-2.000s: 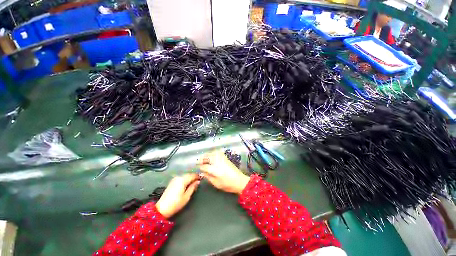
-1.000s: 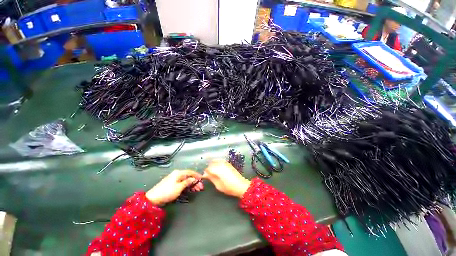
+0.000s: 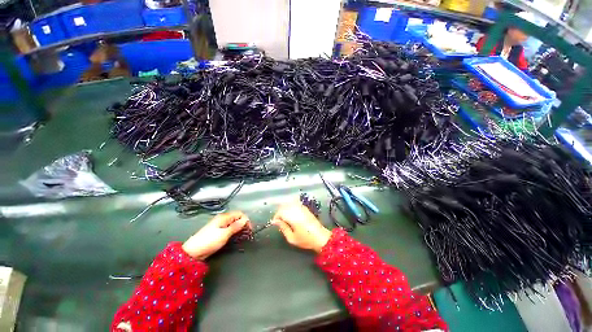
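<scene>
My left hand (image 3: 217, 235) is pinched on the dark end of a cable assembly (image 3: 245, 235) low over the front of the bench; most of the cable is hidden by the hand and sleeve, and a pale end shows left of the sleeve. My right hand (image 3: 300, 225) is just to the right, its fingertips pinched on a thin dark lead wire (image 3: 263, 227) that spans the gap between the hands. A small heap of tiny dark bits (image 3: 310, 203) lies just behind my right hand. Black scissors (image 3: 340, 211) and light-blue-handled pliers (image 3: 358, 200) lie to its right.
A large black cable heap (image 3: 272, 107) spans the back of the bench. A small cable bundle (image 3: 214, 165) lies before it. A right-hand cable pile (image 3: 506, 201), a clear plastic bag (image 3: 68, 175) at left and a blue tray (image 3: 509, 81) are around. A person (image 3: 509, 47) is at the back right.
My hands came together a second ago and are now slightly apart, with a thin wire showing between them. The cable's pale end at left has shifted a little. The whole view has shifted slightly.
</scene>
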